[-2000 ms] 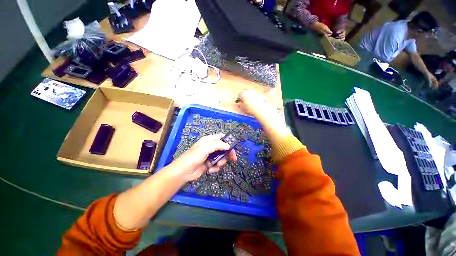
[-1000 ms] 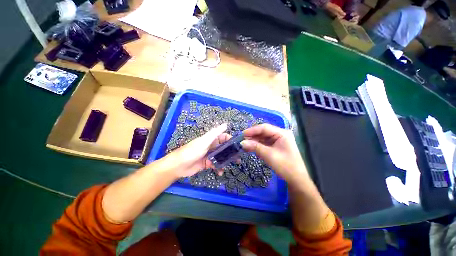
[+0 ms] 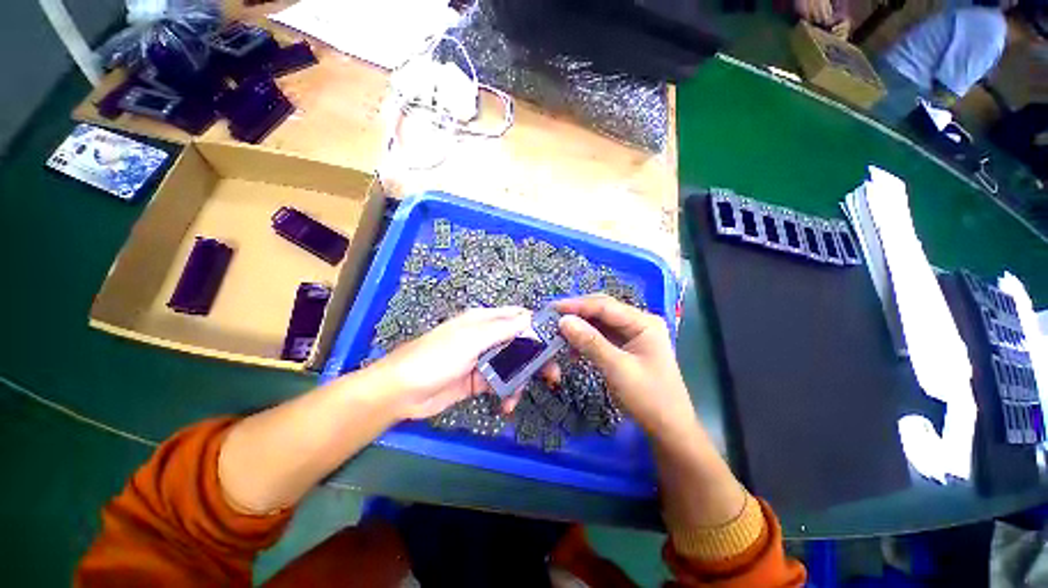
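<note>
A plastic frame (image 3: 519, 361) with a grey rim and a dark window is held between both hands, above the blue parts tray (image 3: 529, 462). My left hand (image 3: 454, 358) holds it from the left and below. My right hand (image 3: 626, 348) has its thumb and finger on the frame's upper right end, where a small patterned insert (image 3: 547, 323) shows. Many small grey-brown inserts lie in the tray. My fingertips under the frame are partly hidden.
A tan carton (image 3: 255, 195) with three purple-black pieces lies left; a phone (image 3: 107, 161) is beyond. Dark frames (image 3: 236, 92) are heaped back left. A black foam sheet (image 3: 804, 368) bears a row of units (image 3: 785, 229). White strips (image 3: 914, 310) lie right. A person's hand (image 3: 818, 12) shows far back.
My right hand has come back from beyond the tray to the frame. The frame has turned, so its window side faces up more. The head view has shifted slightly.
</note>
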